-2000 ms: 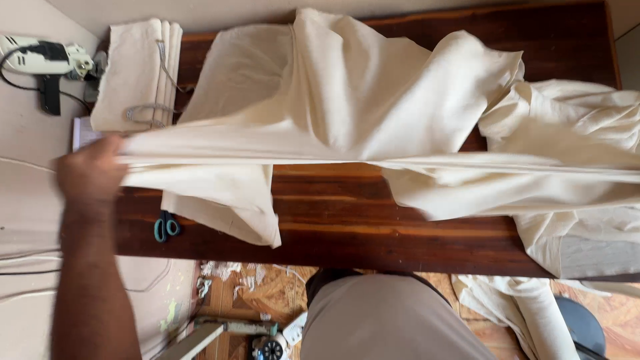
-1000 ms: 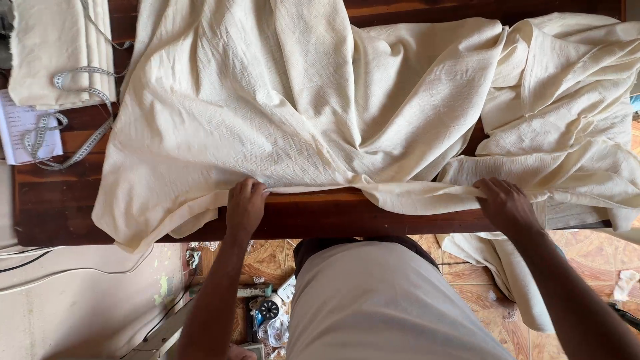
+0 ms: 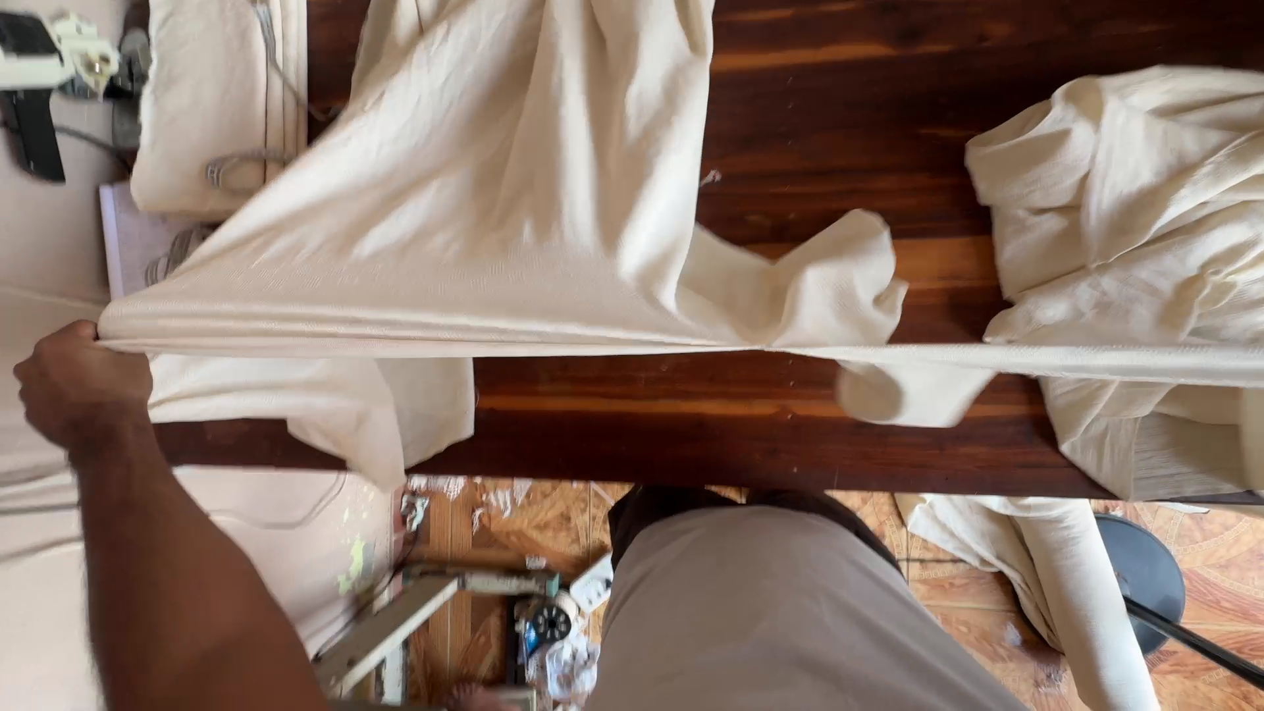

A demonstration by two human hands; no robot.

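At the left of the head view my left hand is closed on a gathered end of cream cloth. From that fist the cloth's edge runs taut across the view to the right side, above the dark wooden table. The rest of this cloth hangs in folds over the table's left half, and one corner droops past the front edge. My right hand is out of view beyond the right side. A crumpled heap of cream cloth lies at the table's right, behind the taut strip.
Folded cream fabric and a measuring tape lie at the back left. A black and white device is beside the left wall. Below are a metal frame, a power strip, a cloth roll and a round dark base.
My left hand has moved far left with the cloth, pulling its edge taut. My right hand, on the cloth at the table's front edge a second ago, has left the view.
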